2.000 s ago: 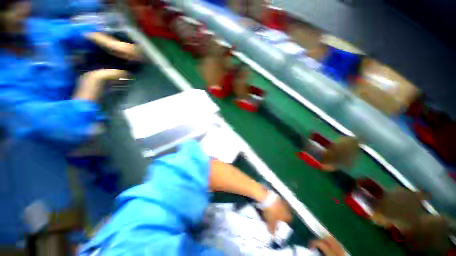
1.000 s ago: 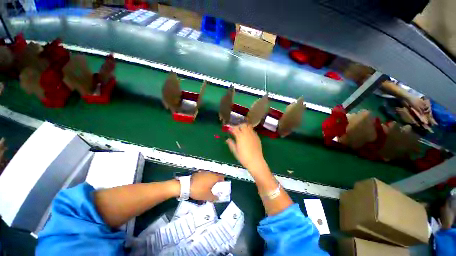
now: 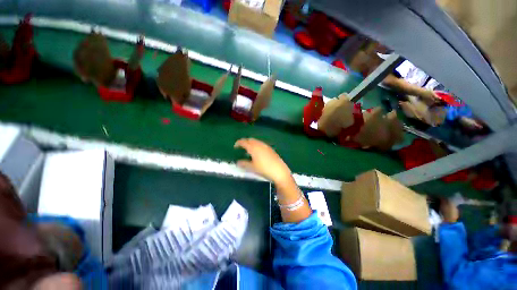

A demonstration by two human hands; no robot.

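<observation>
My right hand (image 3: 265, 161) reaches over the near rail of the green belt, empty, with its fingers apart. It is short of an open red box (image 3: 244, 107) with raised brown flaps and a white item inside. Two similar boxes (image 3: 194, 106) (image 3: 118, 88) stand to its left on the belt. White leaflets (image 3: 187, 238) with small dark print lie fanned in front of me. At the lower left, a blue sleeve and blurred skin-toned and dark red-brown shapes show; I cannot tell whether my left hand is among them.
White cartons (image 3: 71, 184) stand at the left. Two brown cartons (image 3: 385, 201) are stacked at the right, with a single white card (image 3: 319, 207) beside them. More red boxes (image 3: 340, 119) are on the belt beyond. Grey metal framing (image 3: 465, 156) crosses at the right, near another person's blue sleeve (image 3: 473, 255).
The view has shifted right. My right hand has drawn back from the red boxes towards the near rail. My left hand is no longer over the leaflets with the white piece.
</observation>
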